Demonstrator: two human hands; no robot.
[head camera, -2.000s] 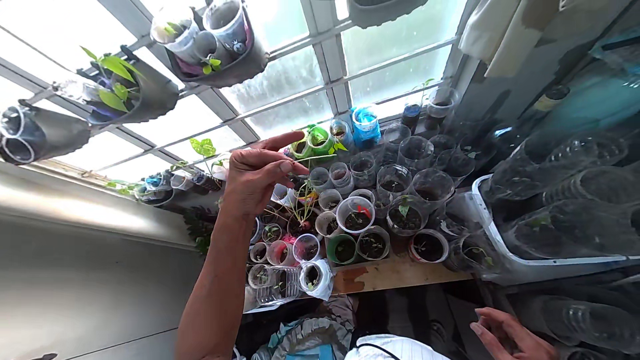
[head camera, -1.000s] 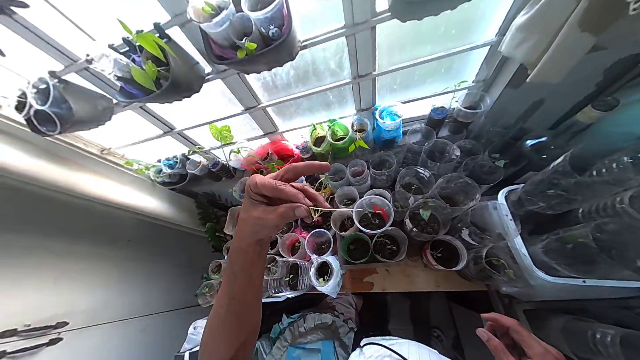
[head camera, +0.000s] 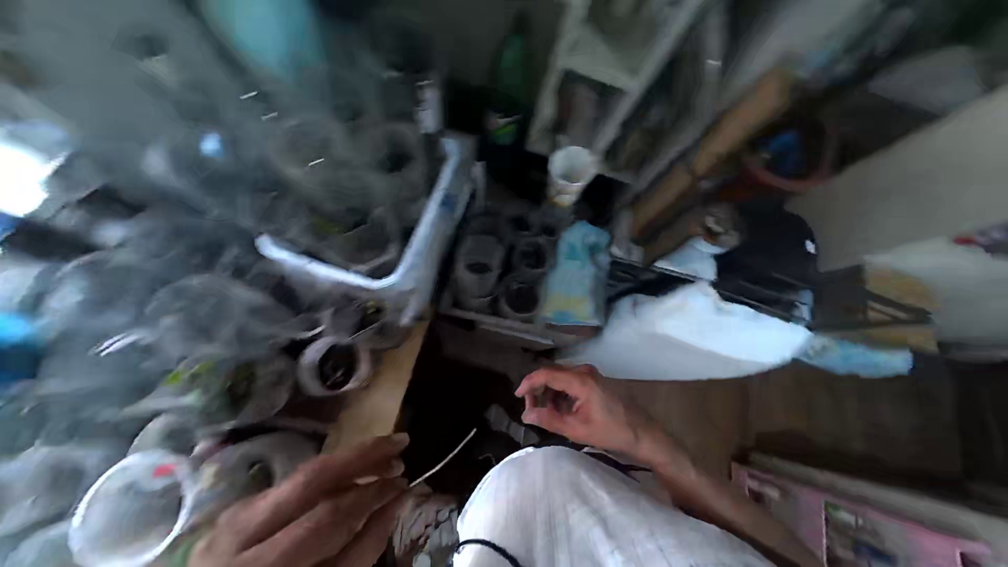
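Observation:
At the lower left my left hand (head camera: 323, 504) pinches a thin pale stick or stem (head camera: 445, 458) between thumb and fingers, its far end pointing up and right. Beside that hand are plastic cups, one with a white rim (head camera: 130, 508) and a red mark, another with dark contents (head camera: 335, 366) near the wooden board's edge. My right hand (head camera: 579, 405) is raised above my lap, its fingers curled with thumb and forefinger near each other; no object shows in it. Much of the view is blurred by motion.
A clear plastic bin with a pale rim (head camera: 409, 276) stands beyond the wooden board (head camera: 378, 394). Dark pots (head camera: 524, 299) and a blue and yellow bag (head camera: 577, 272) lie ahead. White sheeting (head camera: 693, 335) spreads to the right, and a pink-framed item (head camera: 850, 512) is at lower right.
The view has swung far to the right, away from the window. My left hand, earlier raised over the cups, now shows at the lower left. My right hand is now fully in view.

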